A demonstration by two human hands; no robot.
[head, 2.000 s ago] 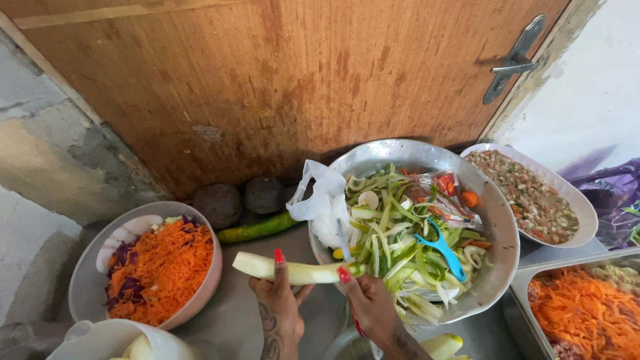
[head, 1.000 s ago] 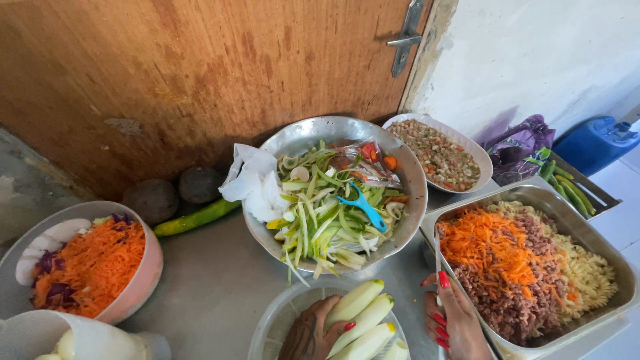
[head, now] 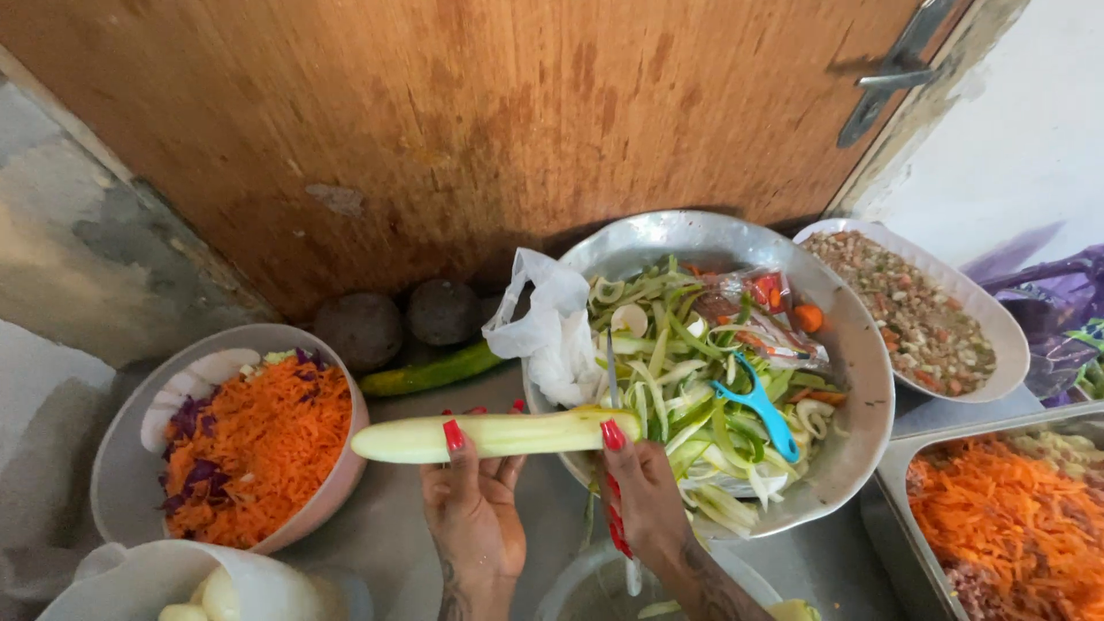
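Note:
A peeled, pale green cucumber (head: pixel 509 434) lies across both hands. My left hand (head: pixel 474 509) supports its middle, thumb on top. My right hand (head: pixel 638 492) grips a knife (head: pixel 612 371), whose blade points up behind the cucumber's right end; my right thumb presses on that end. Behind and to the right stands a large metal basin (head: pixel 862 414) of green peelings (head: pixel 673 371), with a blue peeler (head: pixel 759 410) on top. A clear plastic bowl (head: pixel 569 582) is partly hidden below my right hand.
At left are a bowl of grated carrot (head: pixel 259 448) and a white container (head: pixel 112 586). A white plastic bag (head: pixel 552 332) hangs over the basin's rim. An unpeeled green cucumber (head: pixel 431 371) and two dark round objects (head: pixel 358 332) lie by the door. Trays of food (head: pixel 897 483) stand at right.
One second ago my left hand was at several peeled cucumbers in the clear bowl; it now holds one up beside my right hand. The view has swung left.

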